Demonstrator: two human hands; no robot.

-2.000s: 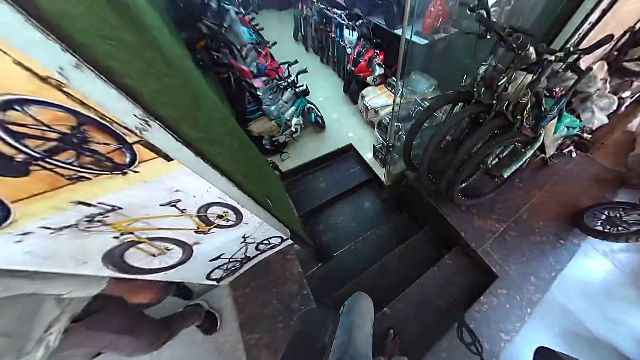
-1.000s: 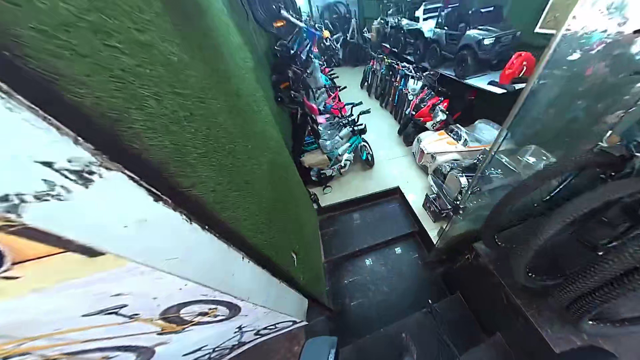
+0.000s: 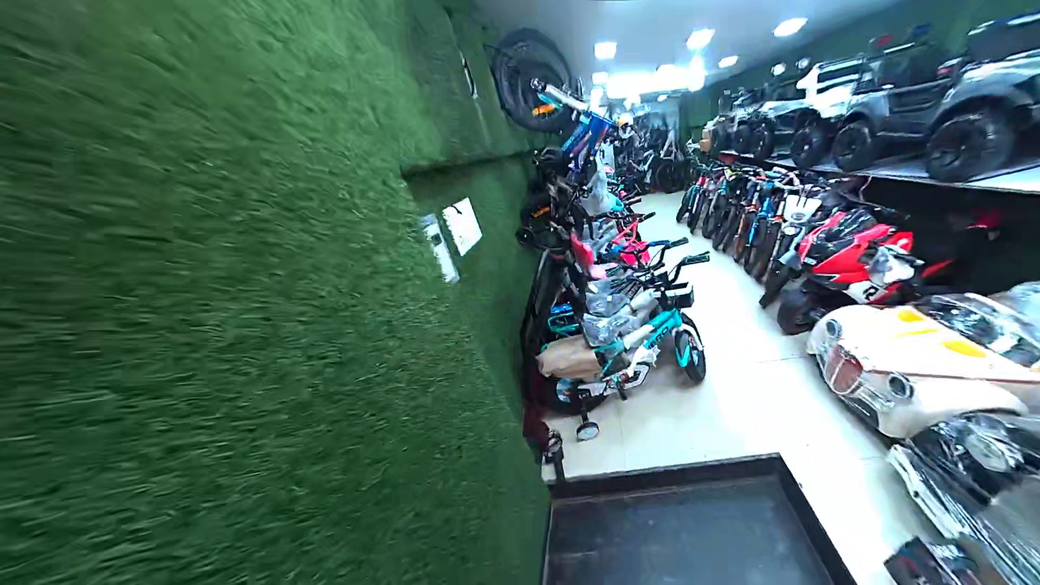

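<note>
Neither my left hand nor my right hand shows in the head view. A wall covered in artificial grass (image 3: 284, 325) fills the left half. At the bottom lies a dark step (image 3: 691, 528) with a raised black edge. Beyond it, on the left of the pale tiled floor, stands a teal children's bicycle (image 3: 650, 333) with a training wheel and brown wrapping. On the right sits a cream ride-on toy car (image 3: 918, 366), partly under clear plastic. A red toy motorcycle (image 3: 861, 252) stands behind it.
A row of children's bicycles (image 3: 747, 211) lines the right side of the aisle (image 3: 731, 325). Above them, toy jeeps (image 3: 894, 114) stand on a long shelf (image 3: 999, 179). A fat-tyred wheel (image 3: 532, 80) juts from the left wall. A small box (image 3: 930, 561) lies at lower right.
The view has moved down the steps and tilted up toward the shop interior. The printed bicycle panel at left and the large bicycles at right have gone out of view.
</note>
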